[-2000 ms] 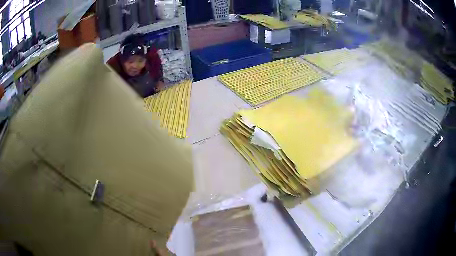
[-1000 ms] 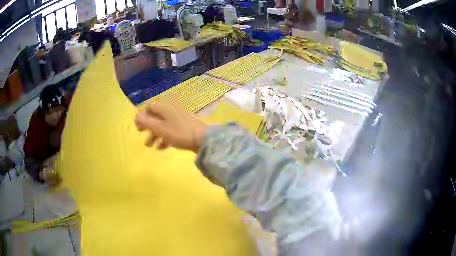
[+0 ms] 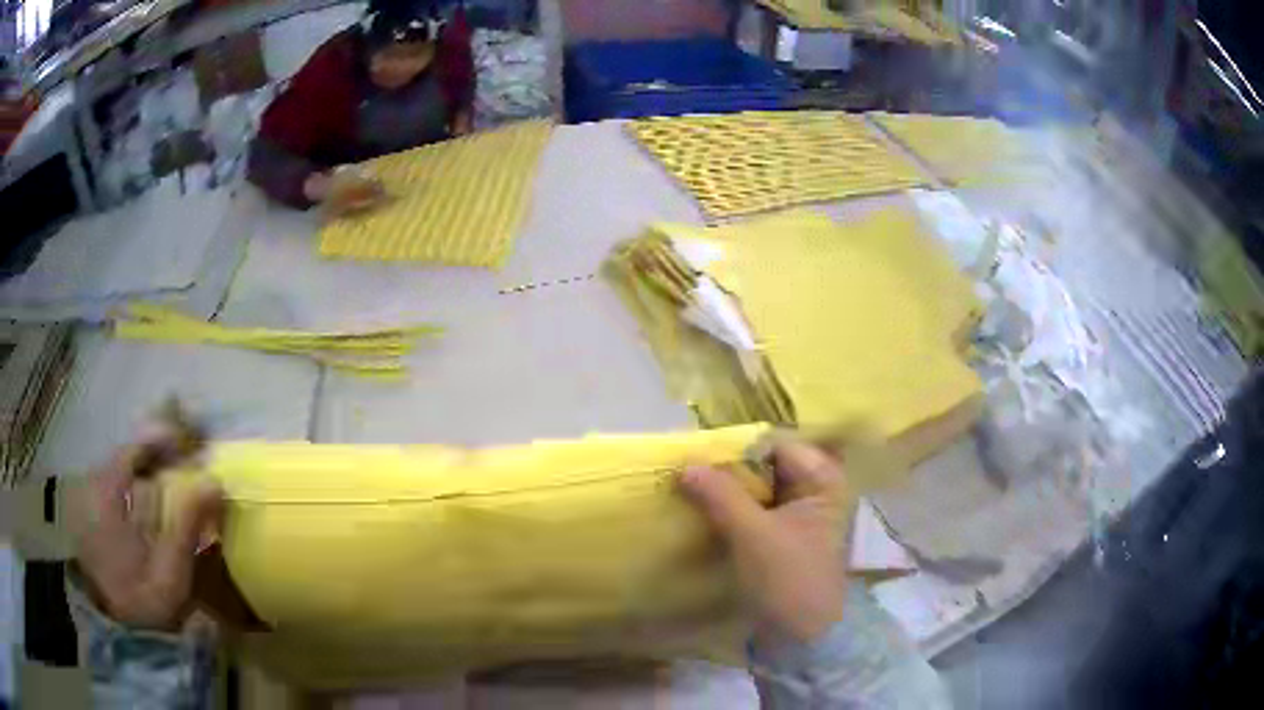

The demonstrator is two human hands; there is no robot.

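A yellow bag panel [image 3: 471, 555] is held up across the near table, its far edge showing a narrow folded band. My left hand [image 3: 146, 534] grips its left end, slightly blurred. My right hand [image 3: 776, 527] pinches its right end near the folded edge, thumb towards me. The panel's underside and lower part are blurred, and most of what lies beneath is hidden. A panel stack [image 3: 846, 319] with layered edges lies beyond my right hand.
A person [image 3: 374, 97] works across the table at laid-out yellow strips [image 3: 451, 194]. Another strip sheet [image 3: 776, 160] lies at the far side. Loose yellow strips [image 3: 277, 337] lie left of centre. White ribbons [image 3: 1033, 312] are tangled at the right. A blue bin [image 3: 672, 76] stands behind.
The view has swung back left and down. The panel, raised upright before, is now low and stretched sideways between both hands. My right hand has moved from its upper edge area to its right end.
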